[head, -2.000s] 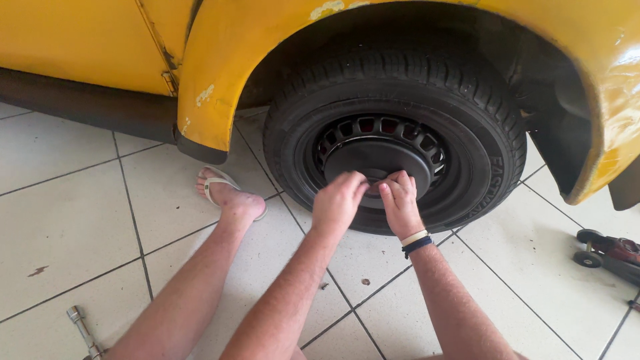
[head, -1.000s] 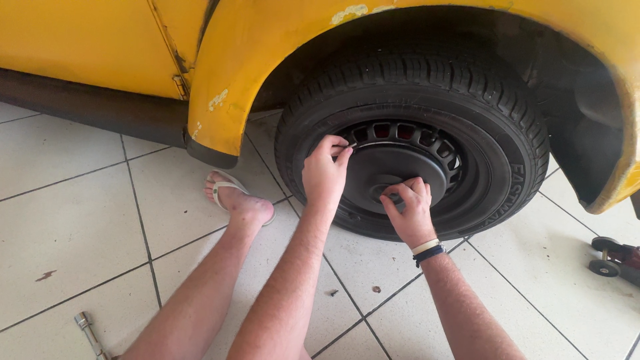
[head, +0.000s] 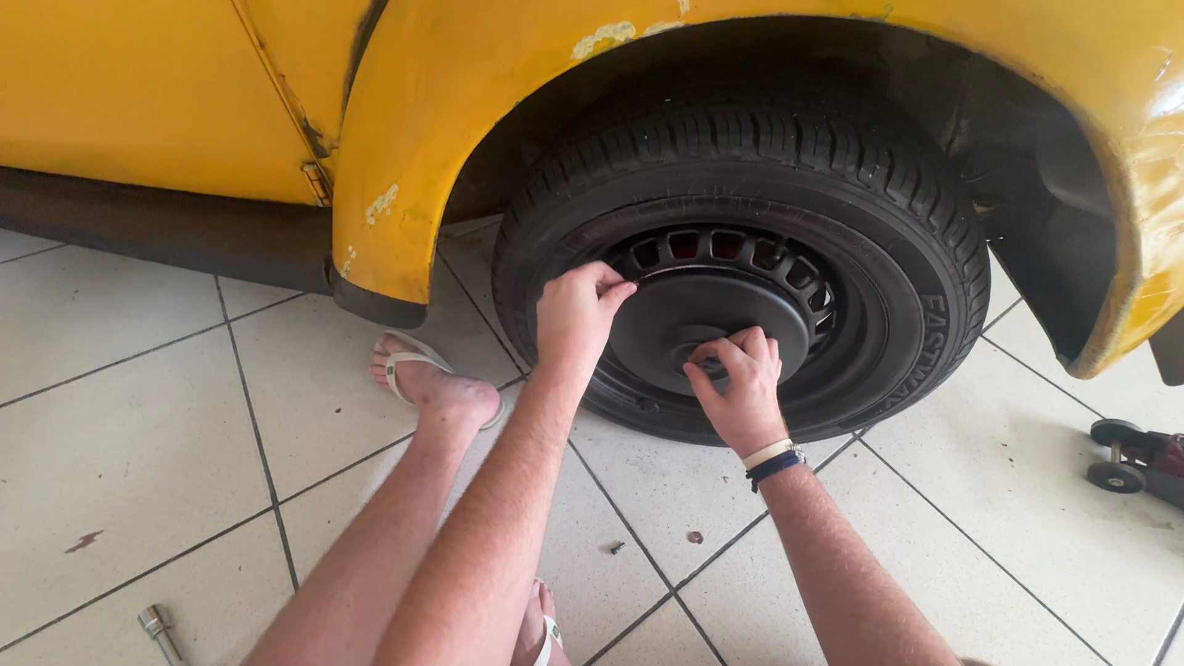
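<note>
A black hubcap [head: 666,314] covers the middle of a black slotted steel wheel [head: 865,370], inside a tyre [head: 925,231] on a yellow car. My left hand [head: 578,319] is at the hubcap's upper left edge, thumb and forefinger nearly together; whether something thin is between them cannot be told. At the raised centre of the hubcap is my right hand [head: 740,384], its thumb and forefinger curled close together. Its fingers partly cover the centre, and any small thing in them is hidden. That wrist wears a pale band and a dark band.
Around the tyre arches a yellow fender [head: 398,185] with chipped paint. A metal socket tool [head: 157,629] lies on the tiled floor [head: 120,435] at lower left. A floor jack's wheels [head: 1115,476] show at right. My sandalled foot [head: 425,375] is left of the tyre.
Both hands were together at the hubcap's centre two seconds ago. The left hand has moved up and left to the hubcap's edge; the right hand remains near the centre.
</note>
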